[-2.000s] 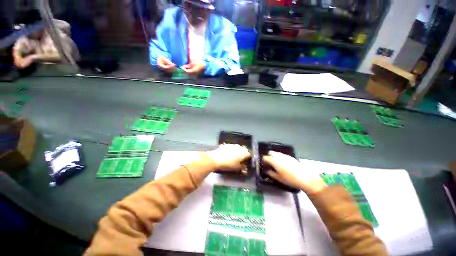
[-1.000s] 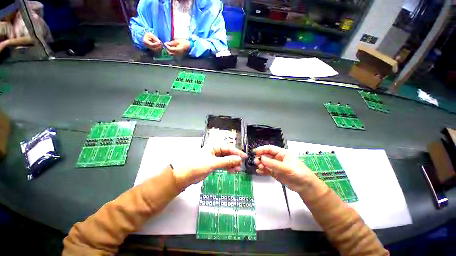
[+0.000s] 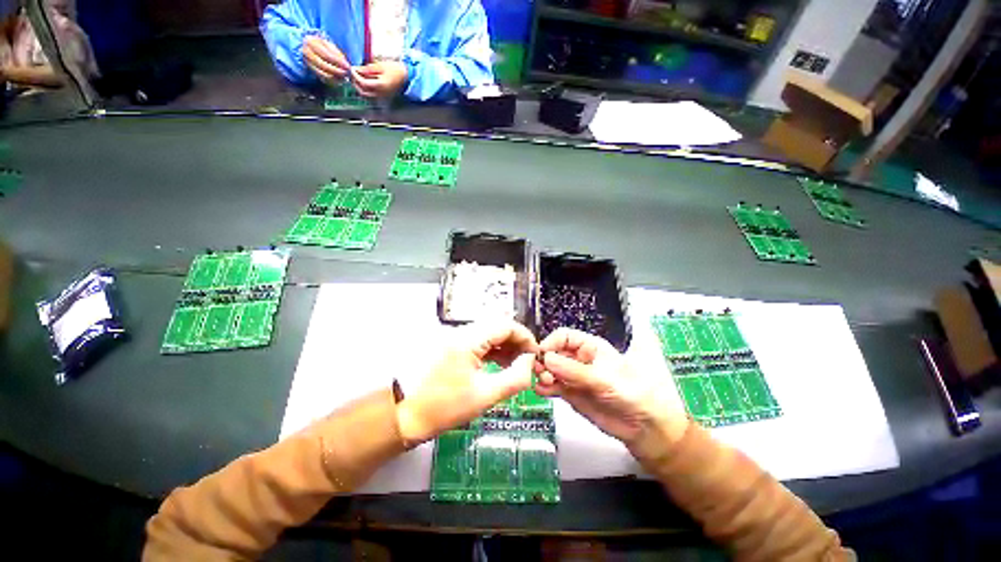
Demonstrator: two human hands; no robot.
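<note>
A green circuit board panel (image 3: 496, 465) lies on white paper in front of me, its upper part partly hidden by my hands. My left hand (image 3: 467, 379) and my right hand (image 3: 604, 384) meet fingertip to fingertip above it. A tiny dark piece shows between the fingertips; I cannot tell which hand bears it. Behind my hands stand two open black bins side by side: the left bin (image 3: 450, 302) holds white components (image 3: 481, 290), the right bin (image 3: 623, 318) holds black components (image 3: 571, 307).
Another panel (image 3: 719, 368) lies on the right white paper (image 3: 834, 384). More panels lie on the dark green belt (image 3: 571, 203). A dark packet (image 3: 82, 325) is at left, a slim dark object (image 3: 947, 384) and carton (image 3: 977, 329) at right. A person in blue (image 3: 379, 49) sits opposite.
Both hands have come out of the bins and their fingertips have met over the panel's upper part. In the last second they moved slightly down. The camera view has shifted.
</note>
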